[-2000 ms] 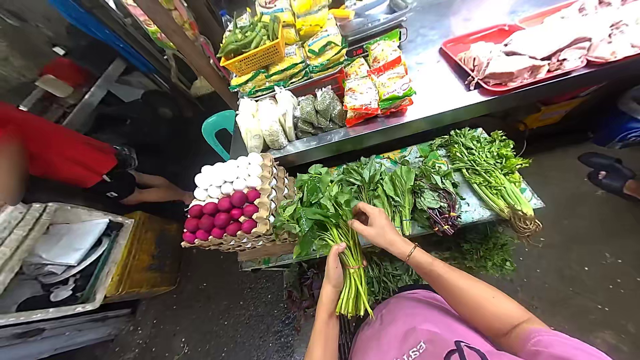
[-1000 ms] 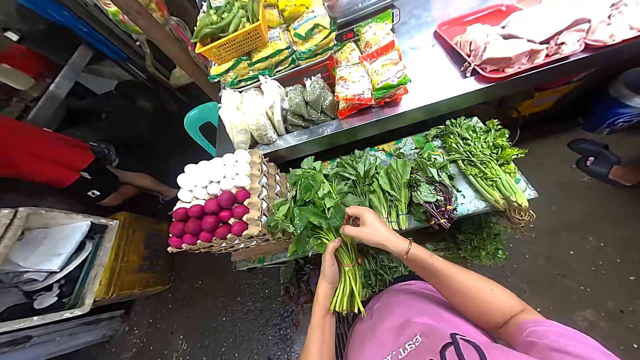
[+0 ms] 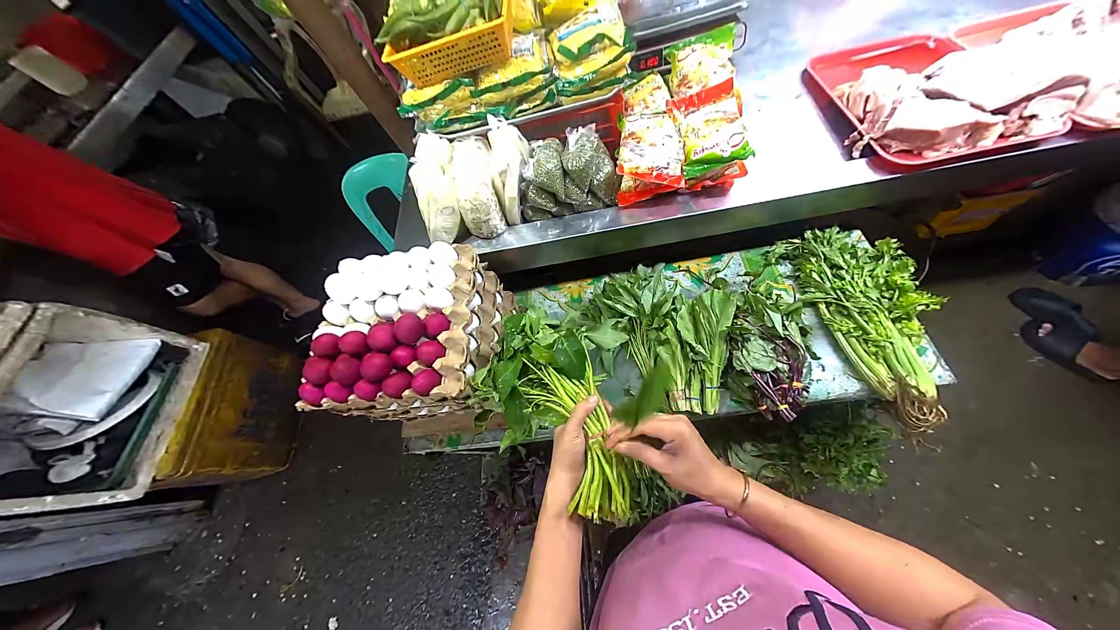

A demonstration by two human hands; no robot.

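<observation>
My left hand (image 3: 573,451) grips a bunch of leafy greens with long pale-green stems (image 3: 604,481) around the stems. My right hand (image 3: 669,446) pinches a loose green leaf (image 3: 646,398), blurred, at the right side of the same bunch. A thin band circles the stems between my hands. The bunch's leaves spread to the upper left, over the edge of the low table. Beyond it, bundles of greens (image 3: 704,341), purple-stemmed greens (image 3: 779,367) and celery with roots (image 3: 884,341) lie side by side on the patterned table cover (image 3: 560,297).
Stacked egg trays (image 3: 477,350) hold white and magenta eggs at the left. A metal counter (image 3: 770,192) behind bears bagged goods, a yellow basket (image 3: 451,57) and red trays (image 3: 831,96) of raw meat. A person in red (image 3: 79,201) stands at the left, near a foam box (image 3: 131,472).
My right hand has moved off the bunch's leaves to the side of the stems, with a loose leaf now in its fingers. My left hand still holds the stems.
</observation>
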